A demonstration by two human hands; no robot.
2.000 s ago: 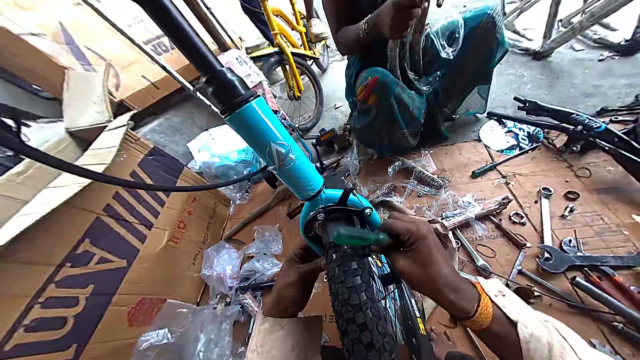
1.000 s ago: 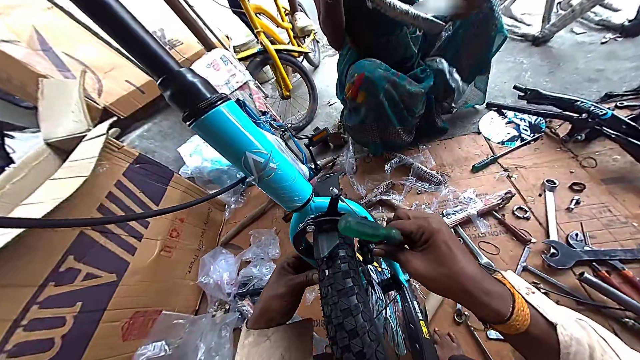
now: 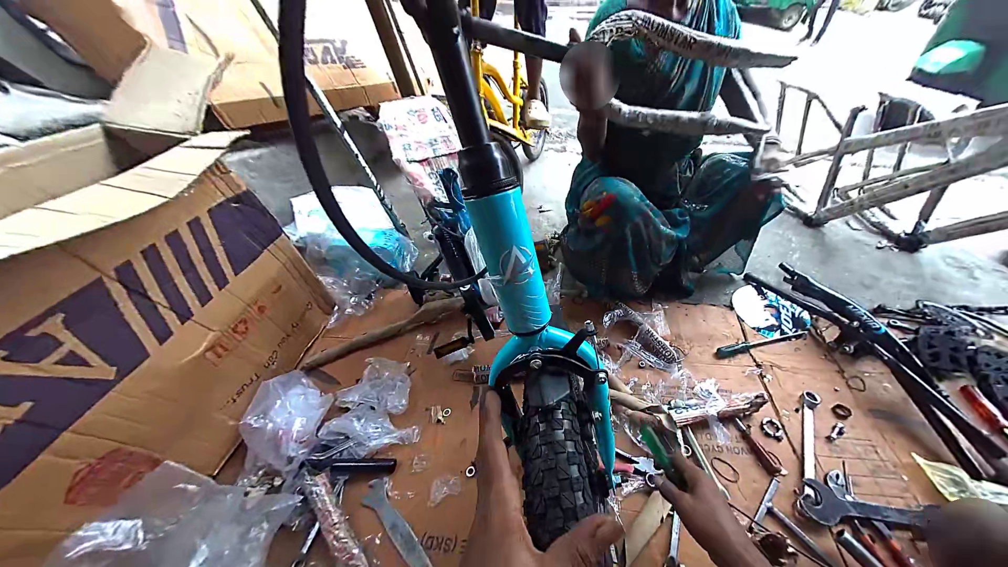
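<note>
A turquoise bicycle head tube (image 3: 512,260) rises above the front fork (image 3: 602,402) of the same colour, with a black rim brake (image 3: 537,364) over a knobby tyre (image 3: 561,457). My left hand (image 3: 524,512) rests around the tyre's lower part, thumb on its right side and fingers along its left. Just right of the wheel is my right hand (image 3: 701,504), closed on the green handle of a screwdriver (image 3: 657,449); its tip is hard to make out. A black cable (image 3: 315,173) loops to the left of the head tube.
Spanners (image 3: 858,510), a second screwdriver (image 3: 756,345) and bike parts lie on the flattened cardboard (image 3: 874,441) at right. Plastic wrap (image 3: 283,417) and a large carton (image 3: 181,315) are at left. Beyond, a squatting person (image 3: 646,220) holds a wrapped frame (image 3: 685,118). A yellow bicycle (image 3: 500,94) stands behind.
The screwdriver in my right hand has come away from the brake, down and to the right. My left hand has moved onto the tyre. The head tube stands more upright, and the view has shifted.
</note>
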